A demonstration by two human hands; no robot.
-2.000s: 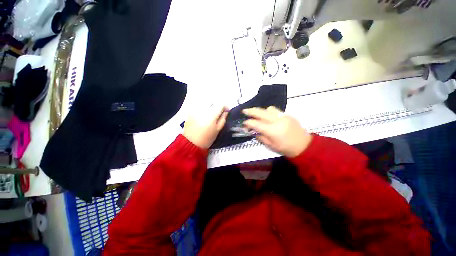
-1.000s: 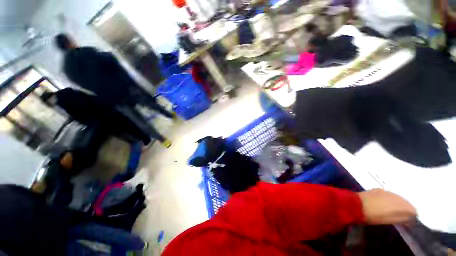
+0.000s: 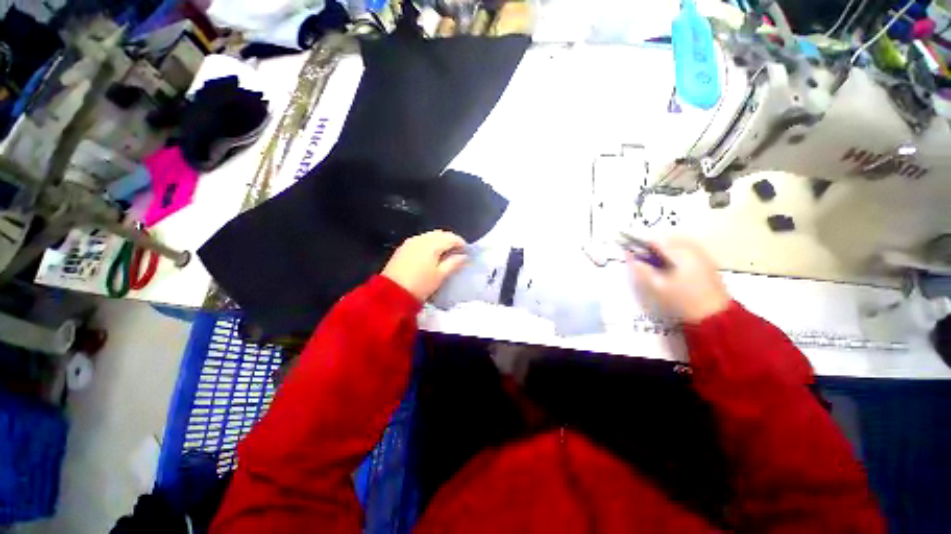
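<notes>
My left hand (image 3: 425, 263) rests low over the table front, beside the black garment panels (image 3: 355, 209); its fingers are bent at the edge of a pale grey, flat patch (image 3: 563, 302), and whether they hold anything cannot be told. A short black strip (image 3: 511, 276) lies upright in view on that patch. My right hand (image 3: 683, 284), slightly blurred, is closed around small dark-handled thread snips (image 3: 644, 250), blades pointing left near the needle plate.
The sewing machine (image 3: 866, 156) stands right, with small black squares (image 3: 780, 223) under its arm. A bright-blue oblong (image 3: 697, 57) hangs above. Red and green scissor handles (image 3: 144, 269) and pink cloth (image 3: 167, 186) lie left. A blue basket (image 3: 214, 391) sits below the table.
The view swung left to the floor and a walking person, then back to the table. The curved black piece between my hands no longer shows. My right hand is now at the right with the snips.
</notes>
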